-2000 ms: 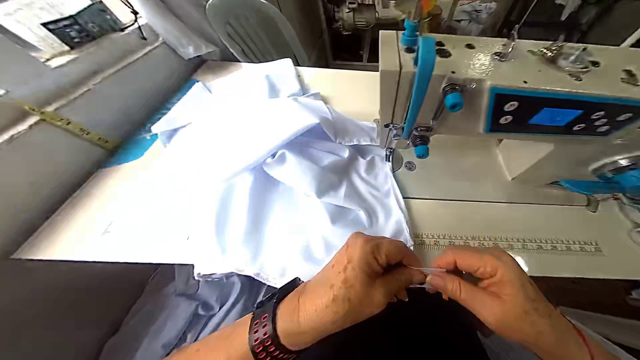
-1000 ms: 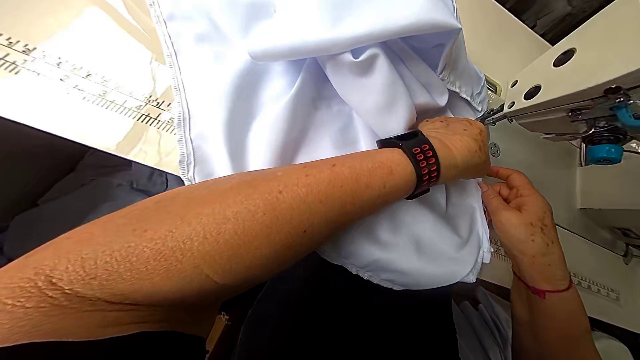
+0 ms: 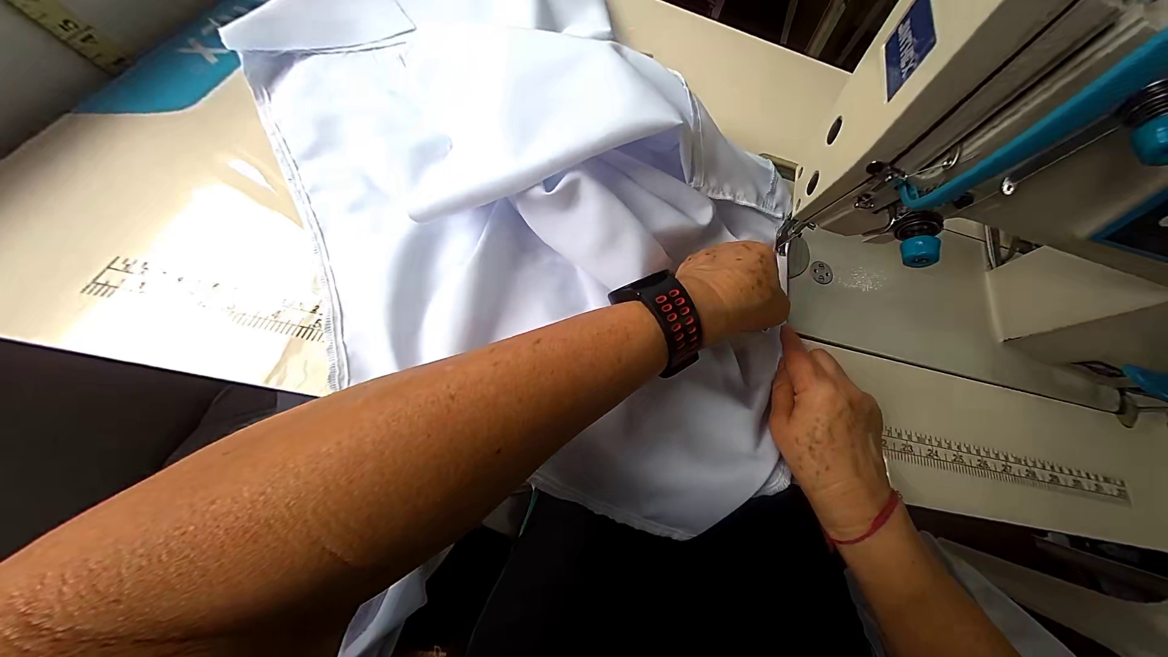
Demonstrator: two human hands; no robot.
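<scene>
White fabric (image 3: 584, 228) with stitched edges lies in folds over the sewing machine table, its right edge at the presser foot (image 3: 787, 235). My left hand (image 3: 737, 287), with a black and red watch band at the wrist, grips that edge just in front of the foot; its fingertips are largely hidden. Close below it, my right hand (image 3: 826, 420) pinches the same edge between thumb and fingers, a red string around its wrist. The sewing machine head (image 3: 967, 119) stands above and right of both hands, with a blue tension knob (image 3: 920, 251) on it.
A printed ruler scale (image 3: 1004, 464) runs along the table's front at right, and another scale (image 3: 201, 297) shows at left. A yellow measuring tape (image 3: 73, 35) lies at the upper left. The fabric hangs over the front edge toward my dark-clothed lap.
Two seconds ago both hands were together in front of the table, holding something small and thin. They have moved to the fabric's edge by the presser foot. The view has turned and come closer.
</scene>
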